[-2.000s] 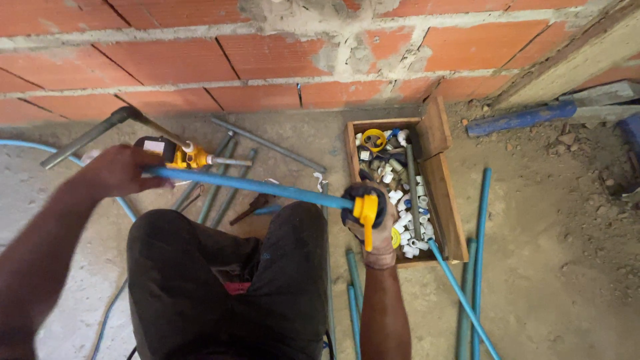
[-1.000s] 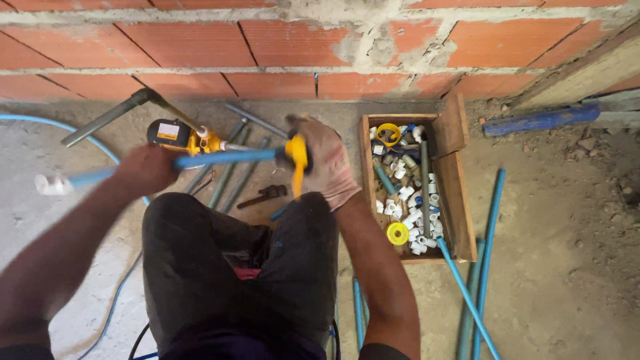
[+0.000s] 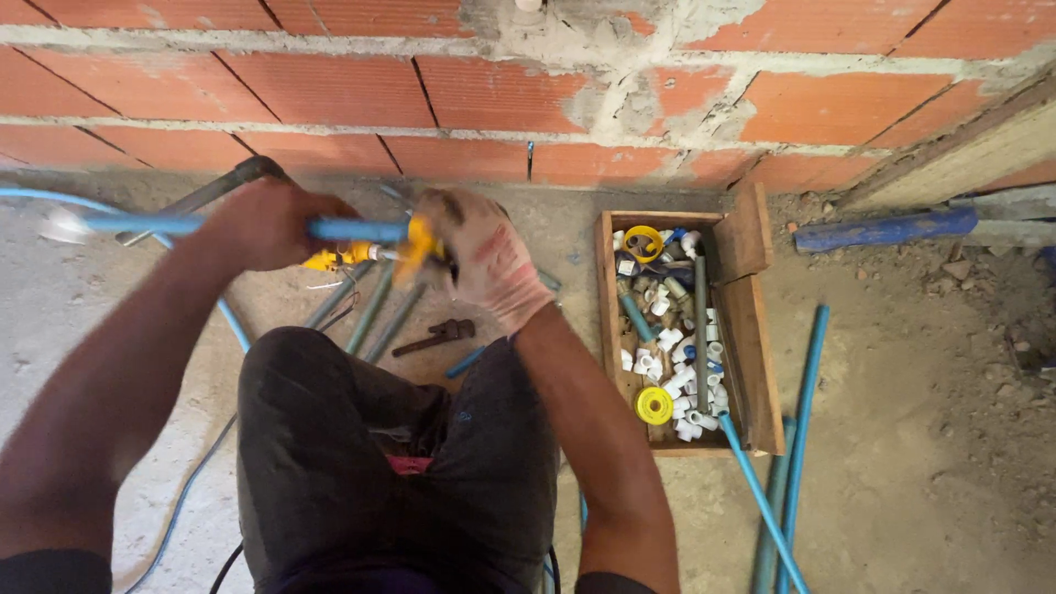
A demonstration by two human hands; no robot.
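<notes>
My bare left hand [image 3: 268, 223] is closed around a blue plastic pipe [image 3: 169, 223], held level above my knees. A blurred white fitting [image 3: 64, 225] is on the pipe's left end. At the other end, a yellow and black tool [image 3: 419, 247] sits on the pipe, and my gloved right hand [image 3: 483, 252] grips it; blur and the glove hide its exact kind. Behind the pipe, a yellow power tool [image 3: 338, 256] lies on the floor, mostly covered by my left hand and the pipe.
A wooden box [image 3: 609, 330] holds white fittings, a grey tube [image 3: 701, 330] and a yellow tape roll [image 3: 653, 405]. Blue pipes [image 3: 804, 421] lie right of it. Near my knees are a pipe wrench [image 3: 435, 337] and grey pipes [image 3: 371, 309]. A brick wall [image 3: 330, 91] stands ahead.
Two seconds ago the pipe reached across to the box's edge; it has since moved left with both hands. The white fitting at its left end now shows clear of my left hand.
</notes>
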